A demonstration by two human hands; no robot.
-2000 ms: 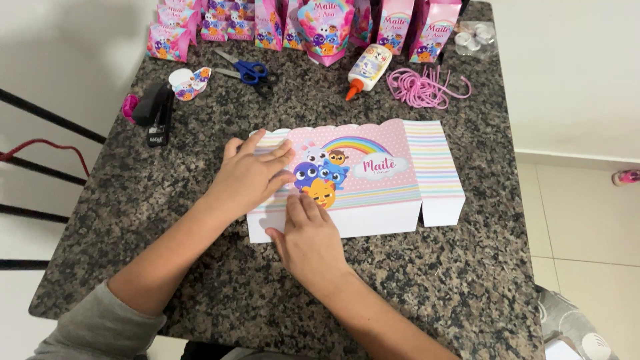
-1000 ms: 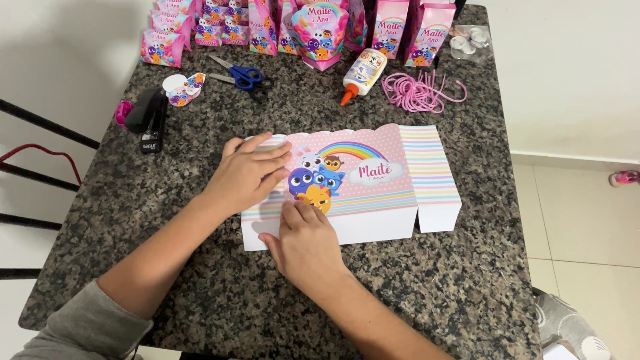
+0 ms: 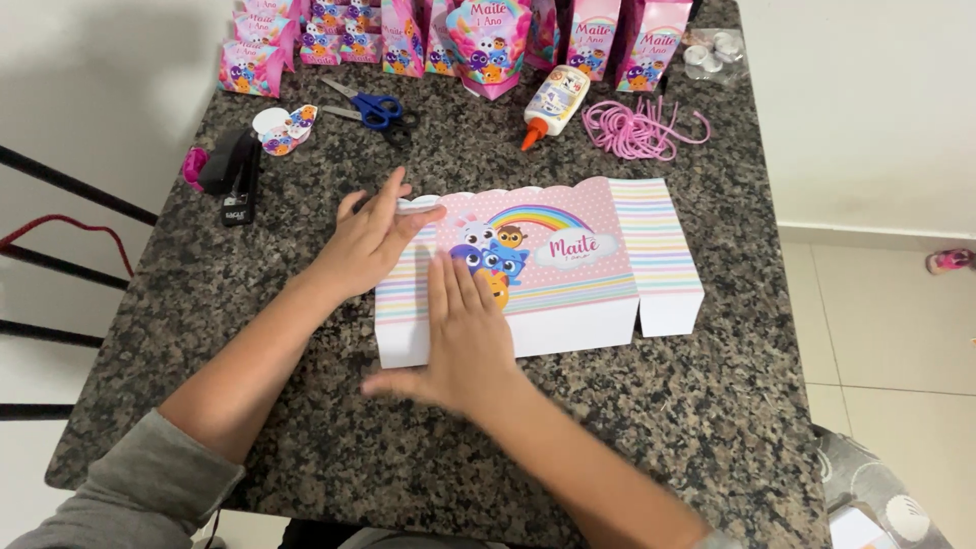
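A printed cardstock box blank (image 3: 564,293) with scalloped top edge, rainbow, cartoon animals and a white lower band lies flat on the granite tabletop. My left hand (image 3: 377,240) is at its left striped panel, fingers spread, thumb and fingers around the panel's upper edge; whether it grips the edge is unclear. My right hand (image 3: 469,328) rests palm down on the front panel, its fingers together over the animals and its thumb out to the left. At the right, a striped side panel (image 3: 659,236) with a white flap is part of the same sheet.
Behind the sheet lie blue-handled scissors (image 3: 375,110), a white glue bottle (image 3: 559,99) with orange tip, and pink cord (image 3: 633,130). A black stapler (image 3: 238,175) and paper cutouts (image 3: 284,131) are at left. Decorated pink boxes (image 3: 488,46) line the back; a plastic bag (image 3: 714,55) sits at back right.
My right hand has straightened its fingers and lies flatter on the sheet. My left hand's fingers have lifted and spread near the left panel's upper edge.
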